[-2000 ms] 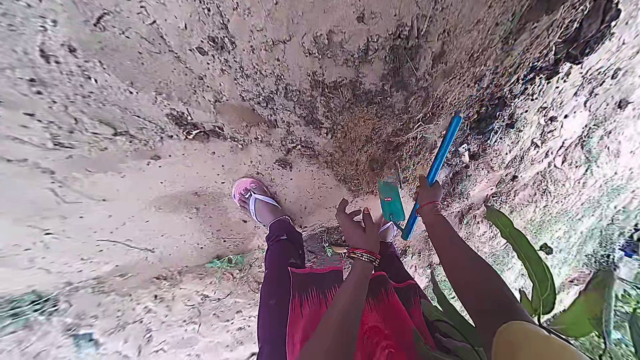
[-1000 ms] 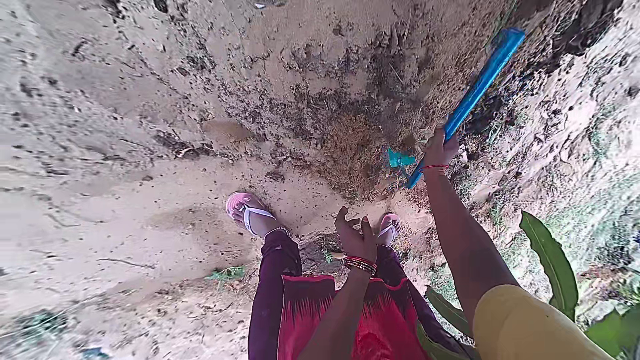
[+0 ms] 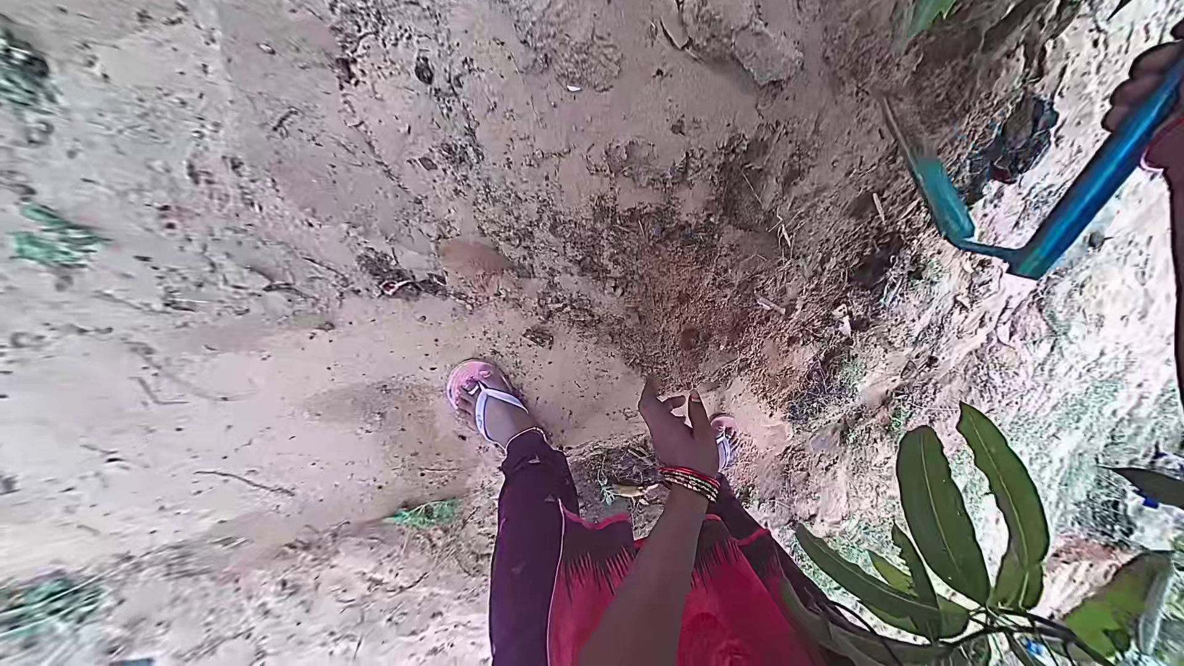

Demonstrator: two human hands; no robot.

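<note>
At the right edge my right hand (image 3: pixel 1142 88) grips a blue-handled digging tool (image 3: pixel 1087 190), raised off to the right. The tool's lower end bends into a green metal part (image 3: pixel 942 196) that points up and left. My left hand (image 3: pixel 680 435), with red and gold bangles at the wrist, hangs over my lap with fingers spread and nothing in it. Beyond its fingertips lies a patch of loose brown soil (image 3: pixel 689 305).
My feet in pink and white flip-flops (image 3: pixel 486 398) stand on sandy ground. Leafy branches (image 3: pixel 943 527) rise at the lower right. A rough earth bank (image 3: pixel 1008 324) runs along the right, and clods (image 3: pixel 768 51) lie at the top.
My right hand has swung the blue-handled tool out to the right, away from the loose soil. My left hand stays over my lap, fingers apart.
</note>
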